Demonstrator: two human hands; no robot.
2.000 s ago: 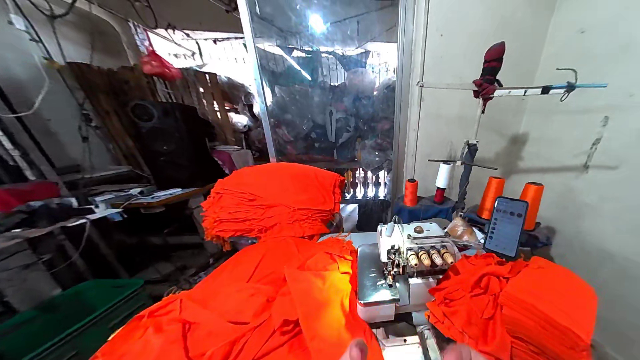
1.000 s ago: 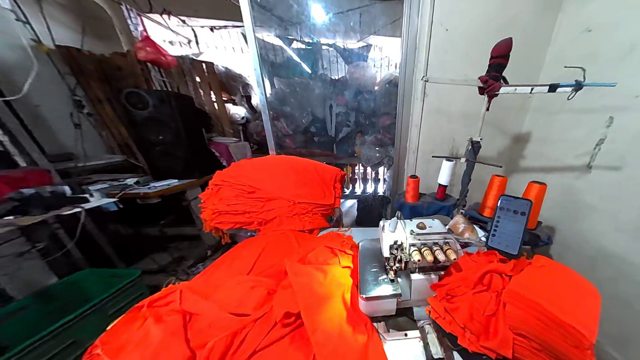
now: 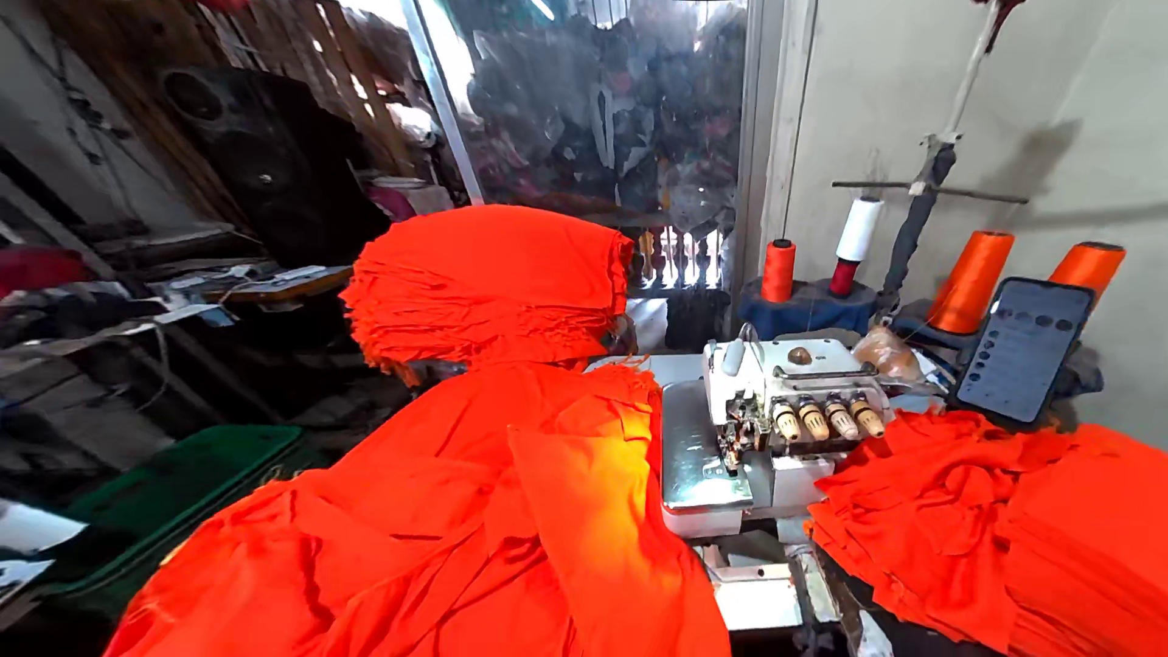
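Note:
Neither of my hands shows in the head view now. A white overlock sewing machine (image 3: 794, 374) stands right of centre, its metal work plate (image 3: 703, 452) bare of cloth. Loose orange-red fabric (image 3: 438, 520) spreads over the front and reaches the left edge of the plate. Behind it rises a thick stack of folded orange-red fabric (image 3: 493, 274). More orange-red fabric pieces (image 3: 1068, 520) lie piled to the right of the machine. Orange thread cones (image 3: 972, 283) and a white thread spool (image 3: 859, 230) stand behind the machine. A smartphone (image 3: 1024, 351) leans upright near them.
A green plastic bin (image 3: 182, 502) is at the lower left. Behind it are a cluttered table (image 3: 274, 287) and a black loudspeaker (image 3: 265, 155). A thread stand's pole (image 3: 972, 73) rises beside the wall at the right. A glass panel (image 3: 611, 109) stands behind the fabric stack.
Two seconds ago fingertips showed at the bottom edge; they are out of view now. The view has tilted down. The fabric piles and the machine show no plain change.

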